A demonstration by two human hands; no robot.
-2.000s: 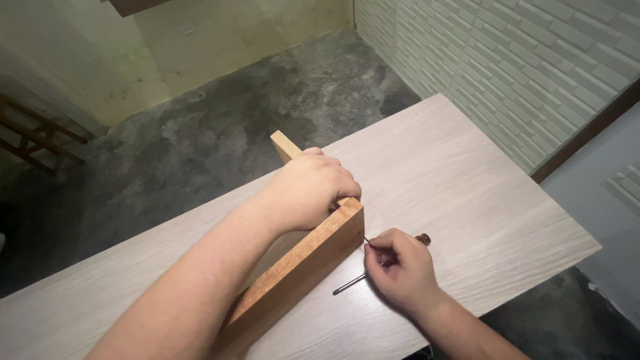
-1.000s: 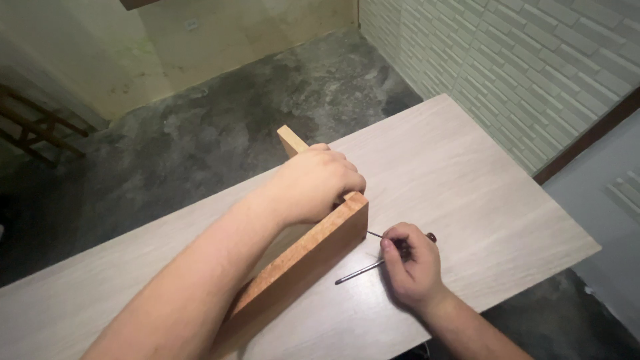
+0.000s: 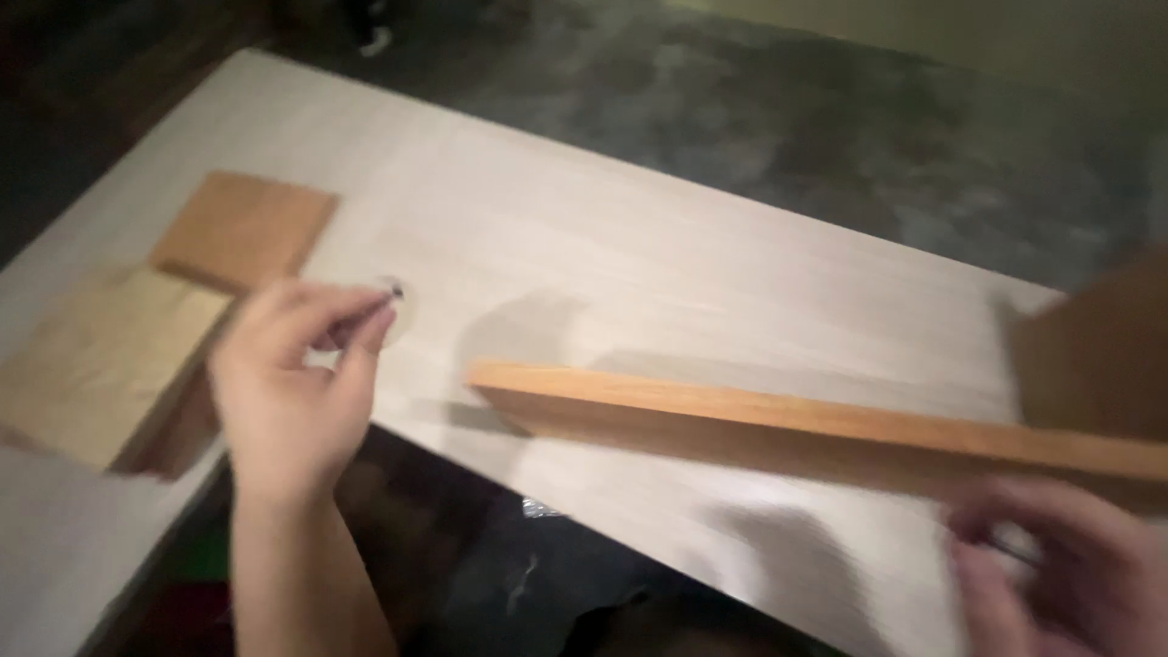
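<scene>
My left hand (image 3: 306, 374) is raised over the table at the left, thumb and fingertips pinched on a small dark object (image 3: 396, 292), perhaps a screw; blur hides its kind. A long wooden board (image 3: 776, 420) stands on edge on the pale table, between my two hands, and meets another wooden part (image 3: 1095, 356) at the right. My right hand (image 3: 1049, 566) is at the lower right, in front of the board, fingers curled round a thin dark rod (image 3: 1013, 550), which is mostly hidden.
At the table's left lie a small square wooden board (image 3: 251, 224) and a paler wooden block (image 3: 109, 365), beside my left hand. The pale table (image 3: 584, 246) has a near edge with dark space below it. Dark floor shows beyond the far edge.
The view has swung far to the left. My left hand has let go of the wooden assembly and now pinches a small object. My right hand has moved away from the board's end.
</scene>
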